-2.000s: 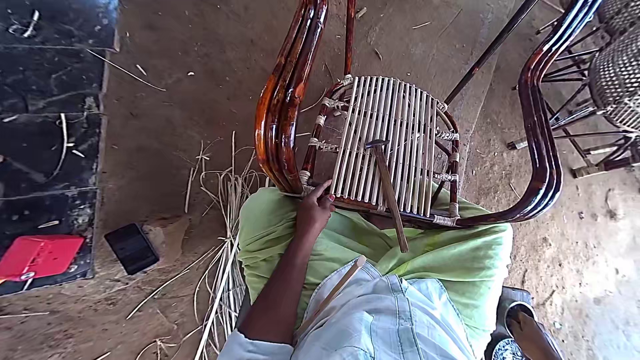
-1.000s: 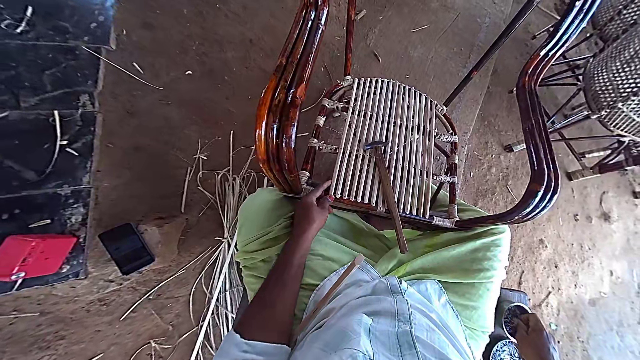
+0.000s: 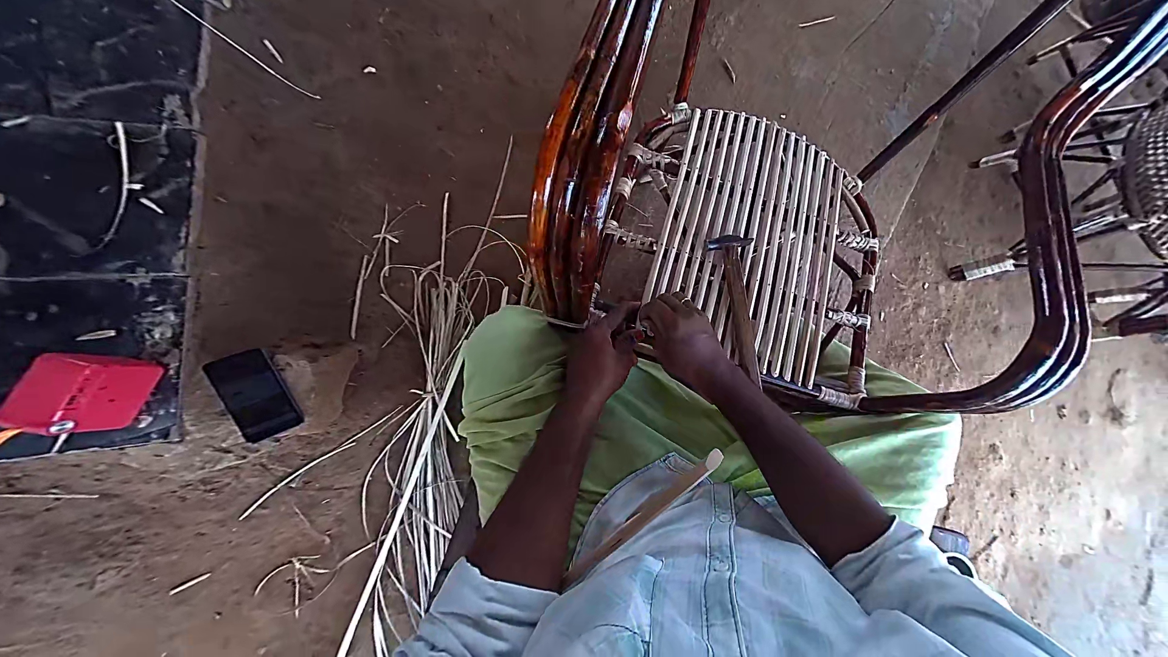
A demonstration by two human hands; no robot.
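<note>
A cane chair with glossy brown curved arms rests against my lap, its seat of pale slats facing up. My left hand is at the near left corner of the seat frame, fingers bent. Close beside it, my right hand touches the ends of the left slats at the near edge. Whether either hand grips something small there is hidden by the fingers. A hammer lies on the slats, its handle toward me and partly behind my right forearm. A wooden stick lies across my shirt.
A bundle of cane strips lies on the ground left of my knee. Farther left are a black phone and a red case on dark tiles. Woven stools stand at the right.
My right hand has come from the lower right up to the seat's near left corner, next to my left hand. The left hand's fingers have shifted. The hammer still lies on the slats.
</note>
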